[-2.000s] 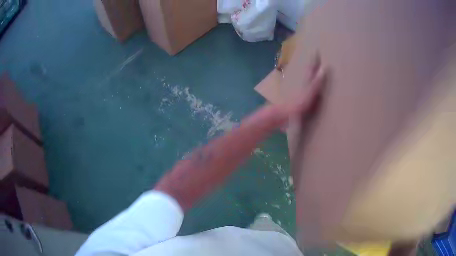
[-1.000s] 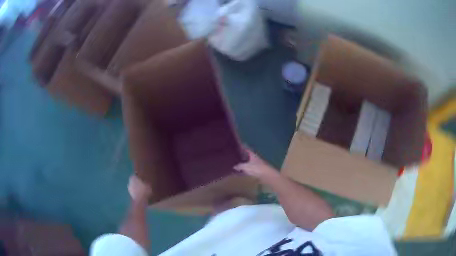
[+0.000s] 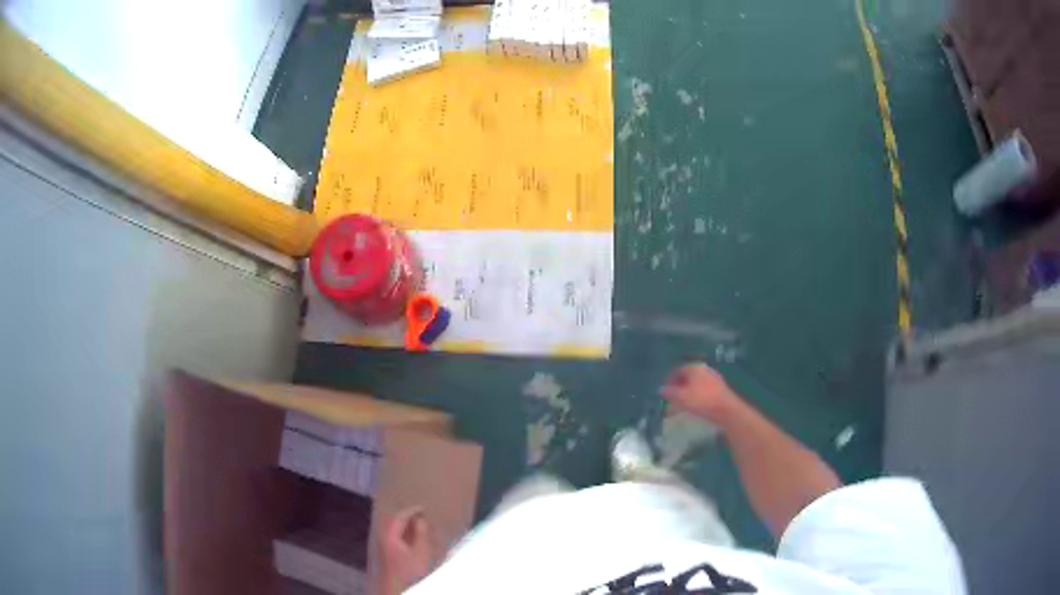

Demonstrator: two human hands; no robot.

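Note:
An open brown shipping carton [image 3: 436,477] stands at the lower left, with rows of slim white retail boxes [image 3: 331,451] inside and a gap between them. My left hand [image 3: 405,544] is at the carton's near right side, fingers curled; whether it grips the cardboard cannot be told. My right hand [image 3: 695,389] hangs over the green floor, fingers curled, with nothing seen in it. An orange and blue tape dispenser [image 3: 425,321] lies beside a shiny red roll [image 3: 363,265] on the yellow and white sheet [image 3: 465,151].
More white retail boxes [image 3: 541,28] lie at the sheet's far end. A grey wall or panel [image 3: 116,291] runs along the left. A yellow line [image 3: 889,151] crosses the floor at right. A white roll [image 3: 995,174] and a grey surface [image 3: 976,430] are at the right.
The view has turned from the stacked cartons to the yellow sheet. The empty carton that both hands held is out of view. The partly filled carton now shows at lower left.

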